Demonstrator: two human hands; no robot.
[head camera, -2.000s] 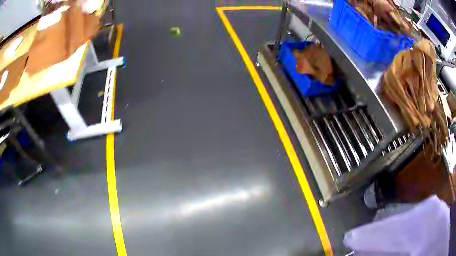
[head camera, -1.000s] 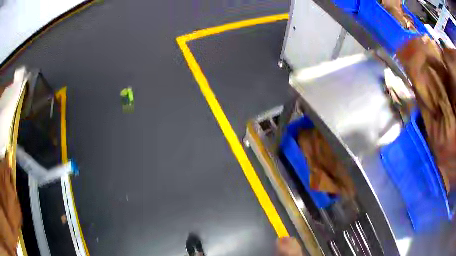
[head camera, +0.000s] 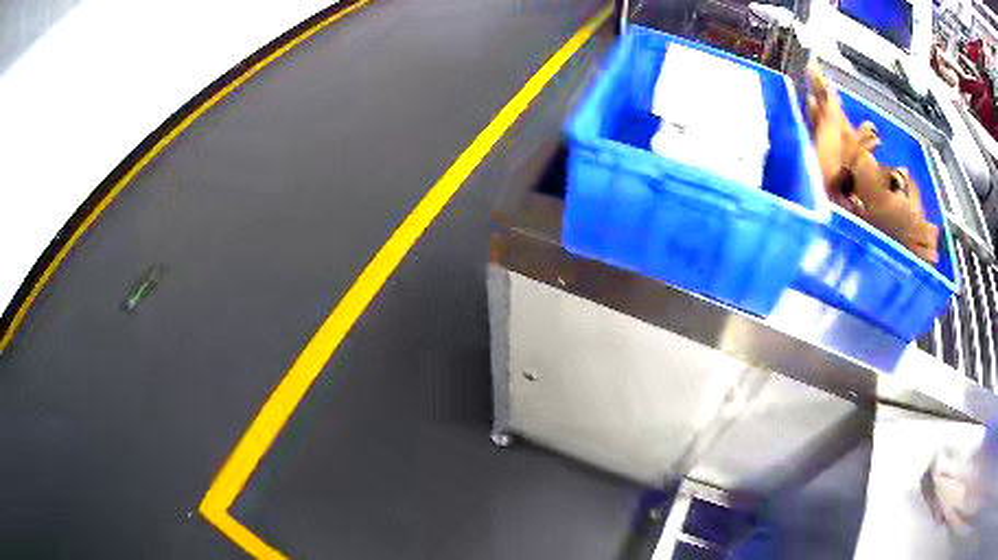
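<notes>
Neither of my hands can be made out. A blue plastic bin (head camera: 679, 235) stands on the near end of a metal-topped bench (head camera: 679, 306) and holds a white block or stack (head camera: 711, 115). A second blue bin (head camera: 875, 284) stands beside it on the right, with crumpled tan-brown bag pieces (head camera: 875, 186) in it. A small, blurred pale pinkish thing (head camera: 952, 487) lies at the lower right edge on a white surface; I cannot tell what it is.
White cabinet panels (head camera: 613, 372) are below the bench top. A yellow floor line (head camera: 361, 290) turns a corner at the lower left. A small green piece (head camera: 142, 289) lies on the grey floor. Metal rollers and a screen (head camera: 875, 16) are at the right and upper right.
The view has moved forward along the aisle and turned right. The bin with the white contents now shows large; the left table and lower shelf bin have left the picture.
</notes>
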